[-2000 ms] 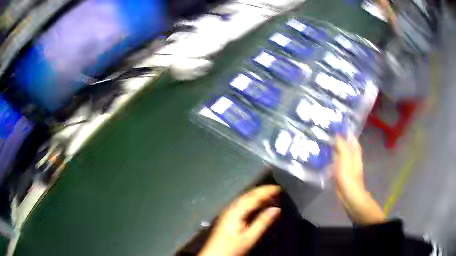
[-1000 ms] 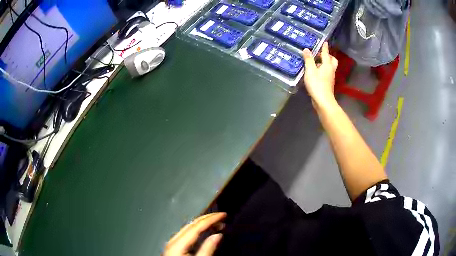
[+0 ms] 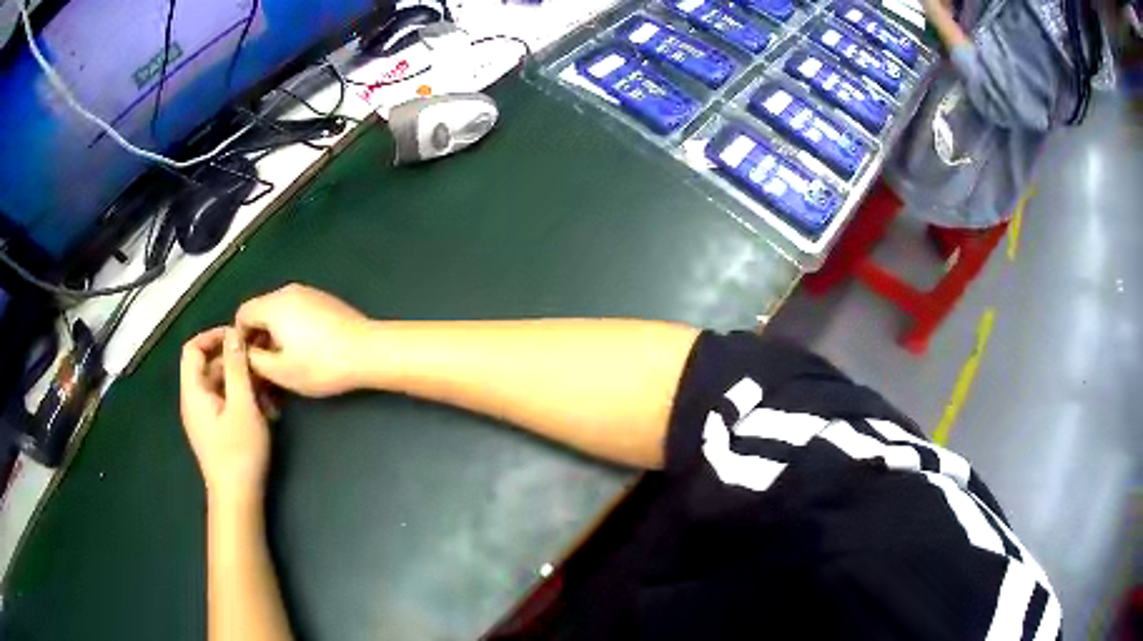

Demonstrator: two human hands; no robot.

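My left hand (image 3: 229,407) and my right hand (image 3: 305,341) meet over the dark green mat (image 3: 414,513) at the left, fingertips touching. No object shows between them; whether something small is pinched there is hidden by the fingers. A clear blister tray (image 3: 702,175) lies on the mat at the upper right, away from both hands. It holds two rows of blue handheld meters (image 3: 772,173) with pale screens.
A white-grey barcode scanner (image 3: 441,127) lies at the mat's back edge. Behind it are tangled cables, a black mouse (image 3: 217,204) and a blue-lit monitor (image 3: 113,75). A person in grey sits on a red stool (image 3: 921,294) beyond the tray.
My right hand has left the tray's near edge and moved left across the mat. My left hand has moved up and left from the bench's front edge. The hands now touch.
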